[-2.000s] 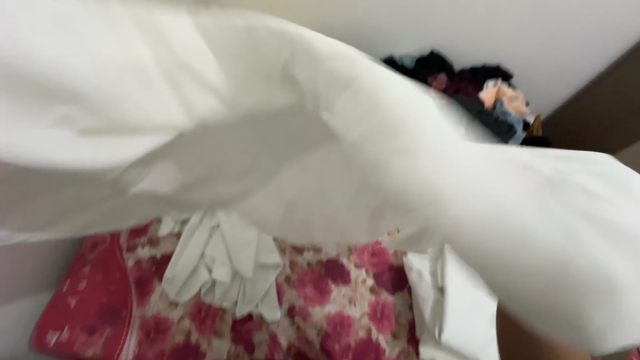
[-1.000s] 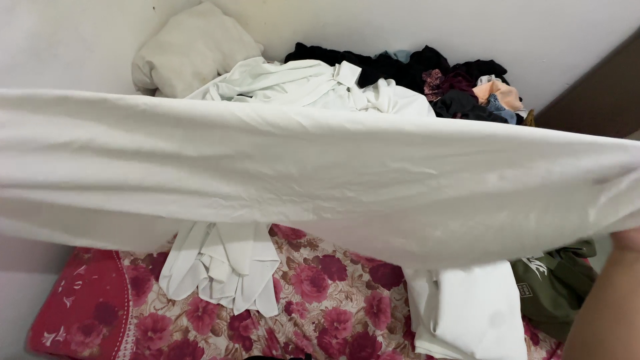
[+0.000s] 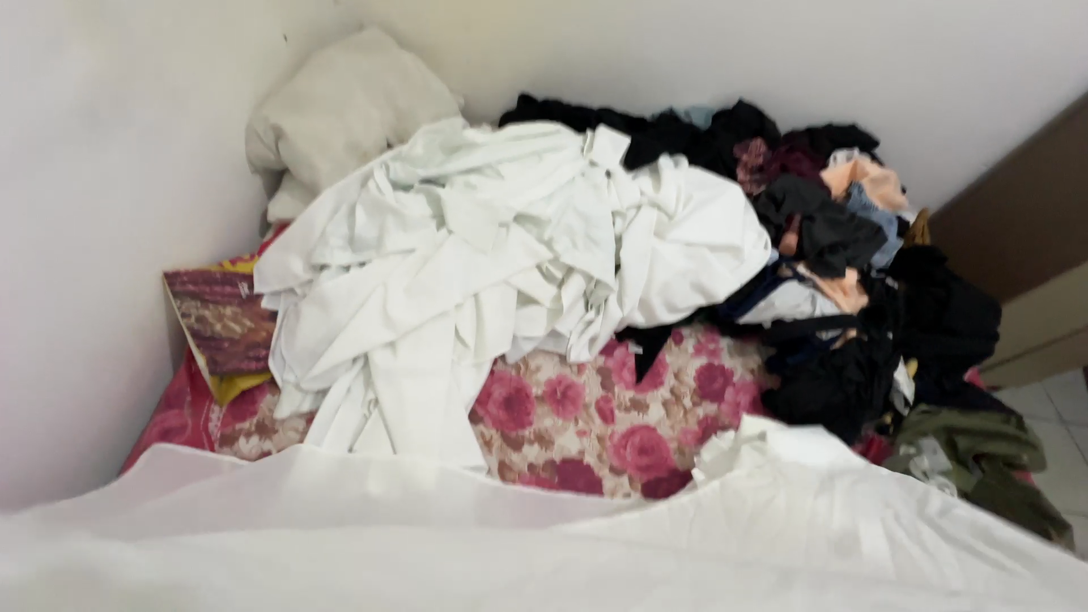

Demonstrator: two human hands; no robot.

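A wide white cloth [image 3: 425,552] stretches across the bottom of the head view, blurred and partly sheer along its upper edge. Neither my left hand nor my right hand shows; whatever grips the cloth is out of frame. Beyond it, a heap of crumpled white garments [image 3: 510,246] lies on a bedspread with pink flowers [image 3: 561,425]. One white piece hangs from the heap towards me. At the lower right, a bunched white fabric [image 3: 782,450] rises at the cloth's edge, and I cannot tell whether it is a separate piece.
An off-white pillow or bundle [image 3: 348,110] leans in the wall corner. A pile of dark and coloured clothes [image 3: 816,212] runs along the back and right. An olive green garment [image 3: 977,442] lies at the right edge. A patterned purple and yellow item [image 3: 225,323] stands by the left wall.
The white cloth has dropped from across the middle of the view to the bottom, uncovering the white heap and more bedspread. My right hand, at the right edge one second ago, has left the view.
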